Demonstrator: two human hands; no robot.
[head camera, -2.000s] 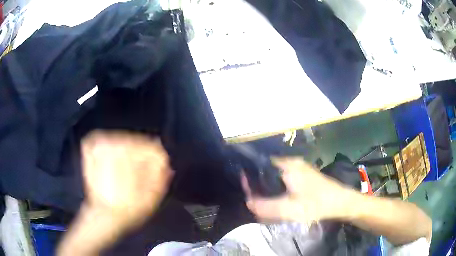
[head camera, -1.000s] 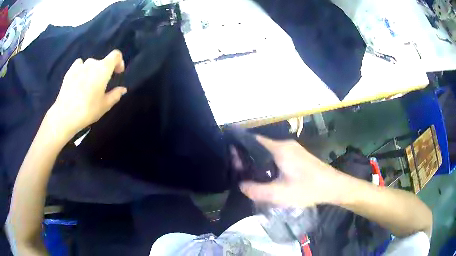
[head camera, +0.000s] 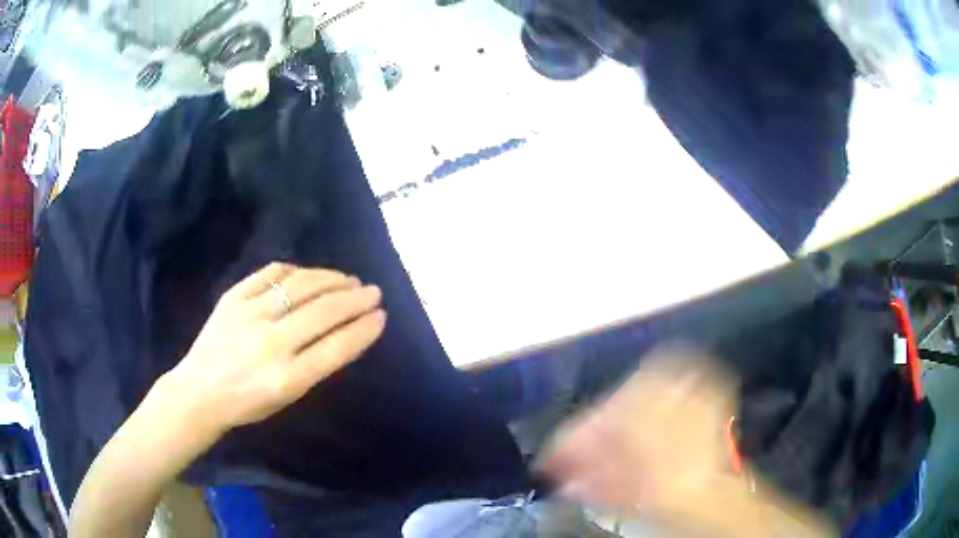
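Observation:
A large black cloth (head camera: 347, 420) lies left of the white table's bare part and hangs over its front edge. Its right edge runs straight from the needle area (head camera: 310, 84) down towards me. My left hand (head camera: 284, 342) lies flat on it, fingers extended, a ring on one finger; the thumb is hidden. My right hand (head camera: 657, 436) is strongly blurred below the table's front edge; whether it holds anything cannot be told. The off-white sewing machine head (head camera: 168, 53) with a pale tension knob (head camera: 246, 84) is at the top left.
The white table (head camera: 526, 252) has a dark worn line. A separate black panel (head camera: 757, 116) lies at its right. A round, dark see-through object, possibly the bottle (head camera: 560, 47), is at the top. Dark cloth in a red-edged holder (head camera: 841, 389) is right; a red crate (head camera: 15, 200) is far left.
The view has shifted, showing more machine head. My left hand has lowered flat onto the cloth. The black-headed sprayer no longer shows in my right hand; a round object now shows at the top.

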